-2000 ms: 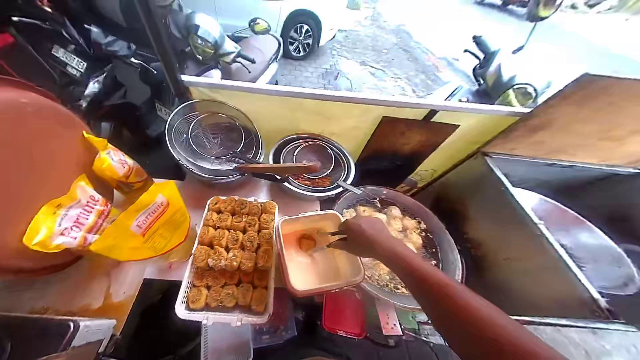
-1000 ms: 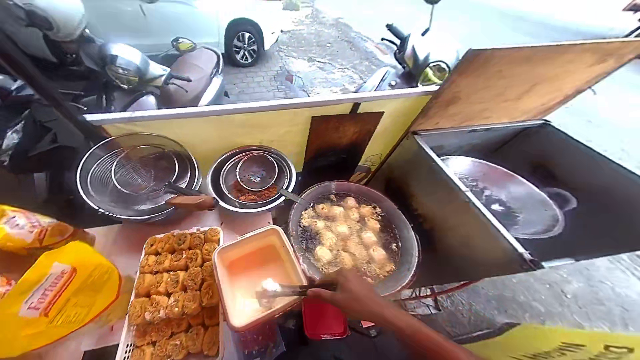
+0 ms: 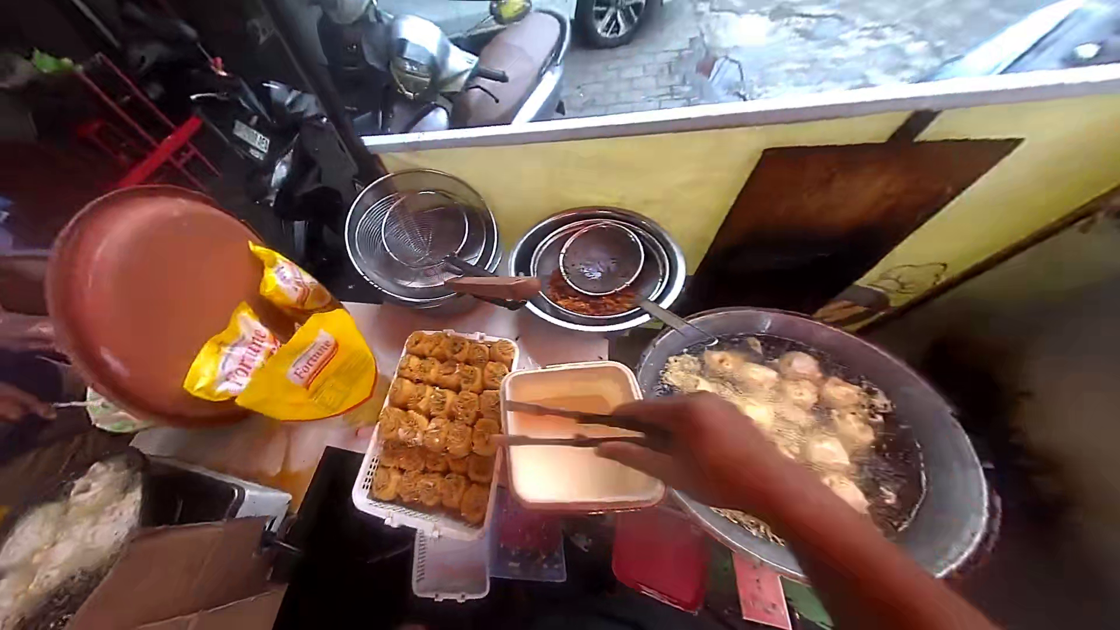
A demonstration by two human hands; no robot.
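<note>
My right hand point(image 3: 691, 446) holds metal tongs point(image 3: 577, 424) with their arms spread over a rectangular tub of pale batter point(image 3: 573, 472). The tong tips reach the edge of a white plastic basket point(image 3: 363, 503) of browned food pieces point(image 3: 446, 402), just left of the tub. To the right, pale battered pieces point(image 3: 801, 398) fry in dark oil in a wide metal pan point(image 3: 958, 516). My left hand is not in view.
Behind stand wire strainers point(image 3: 423, 232) and a metal bowl point(image 3: 612, 319) with a ladle strainer. At left are a large reddish-brown basin point(image 3: 149, 297), yellow Fortune bags point(image 3: 319, 372) and a cardboard piece point(image 3: 188, 573). Another person's hand point(image 3: 22, 404) shows at the far left. A yellow panel point(image 3: 612, 175) rises behind.
The tongs, narrow with their tips in the tub a second ago, now have their arms spread and reach toward the basket. The view has swung left.
</note>
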